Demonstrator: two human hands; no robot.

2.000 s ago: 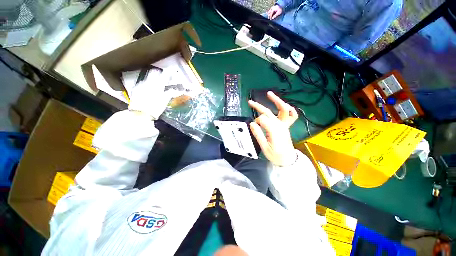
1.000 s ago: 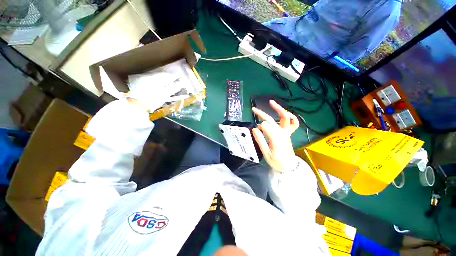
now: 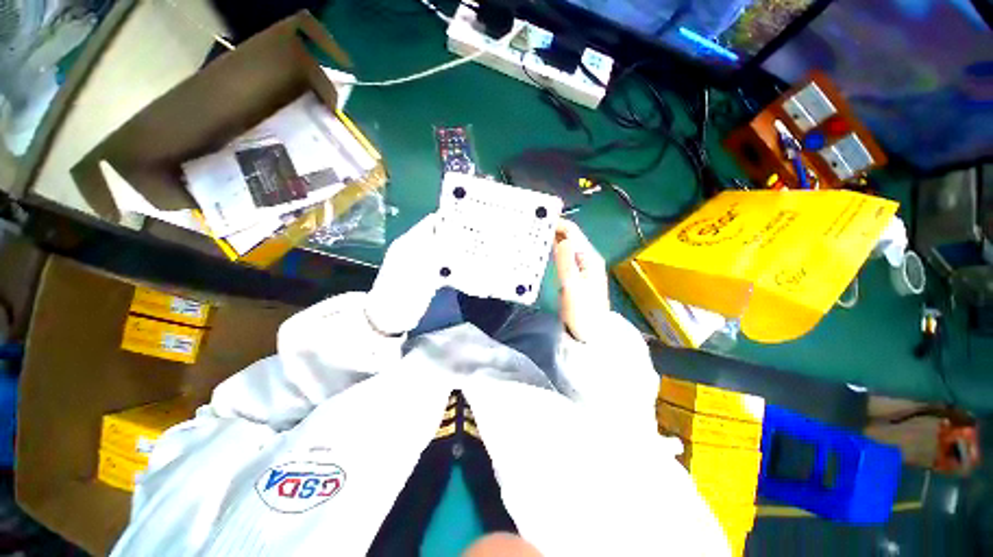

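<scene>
The set-top box [image 3: 495,239] shows its pale underside with dark round feet at its corners. It is held up in front of my body. My left hand [image 3: 412,277], in a white glove, grips its left side. My right hand [image 3: 583,281], bare, is at its right edge, with the fingertips by the upper right side near a cable plug; full contact is hard to tell. The remote control [image 3: 454,150] lies on the green mat behind the box, its lower part hidden.
An open carton [image 3: 359,163] with paper inserts is at left. An open yellow gift box [image 3: 762,261] is at right. A power strip [image 3: 528,54], black cables and an orange-red case [image 3: 806,133] are behind. Below the bench are a brown carton [image 3: 65,381] and a blue bin [image 3: 833,462].
My left hand has moved from the open carton to the set-top box. The box is lifted and turned, its underside now facing me. The view has shifted, showing more below the bench.
</scene>
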